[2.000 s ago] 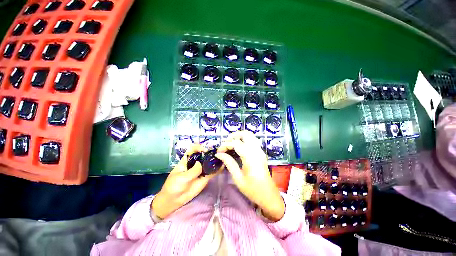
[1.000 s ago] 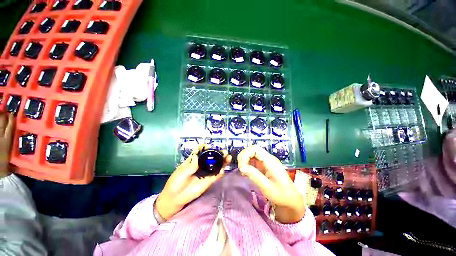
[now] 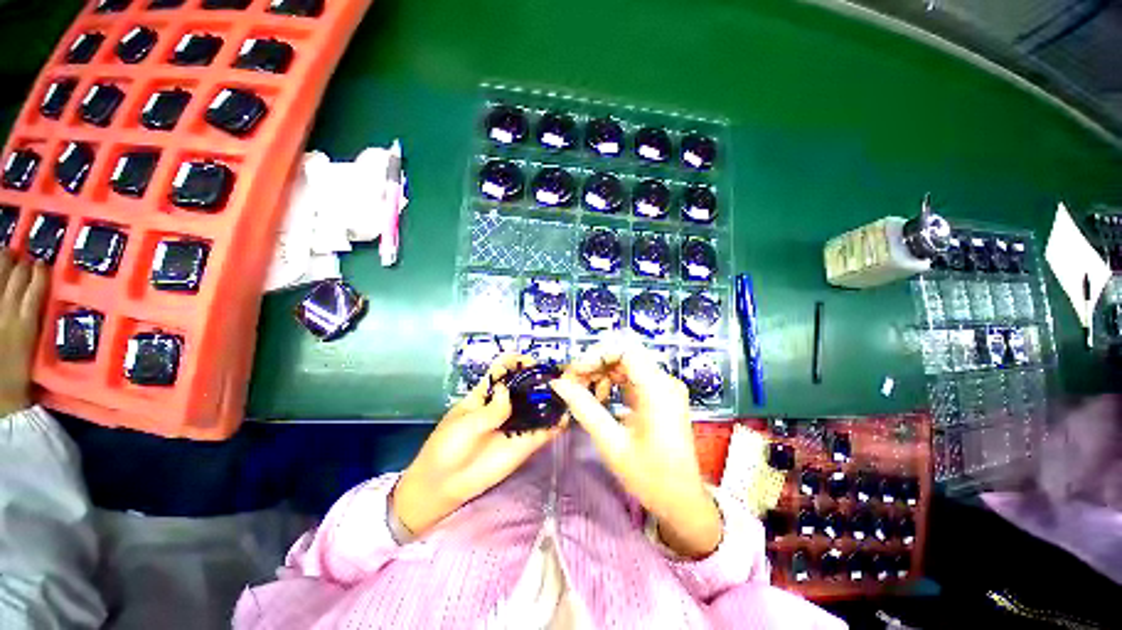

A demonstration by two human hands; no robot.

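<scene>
My left hand (image 3: 458, 446) holds a round black lens unit (image 3: 532, 400) with a blue glint, just over the near edge of the clear tray (image 3: 471, 295). My right hand (image 3: 636, 416) is at the unit's right side, thumb and fingers close together against or just beside it. Whether a small thing is between those fingertips cannot be told. The clear tray holds rows of black lens units, with several pockets at its left showing a patterned or pale base. My hands hide part of its nearest row.
An orange-red tray (image 3: 228, 332) of black units is at left, another person's hand (image 3: 17, 322) on it. A loose unit (image 3: 330, 309), wipes (image 3: 322, 209), blue pen (image 3: 749, 338), black stick (image 3: 817, 342), bottle (image 3: 876, 251), second clear tray (image 3: 984, 302) and lower red tray (image 3: 849, 588) surround the work.
My right hand, apart from the lens unit one second ago, has come back to it. The unit has turned in my left hand. The other person's hand has moved further onto the orange-red tray.
</scene>
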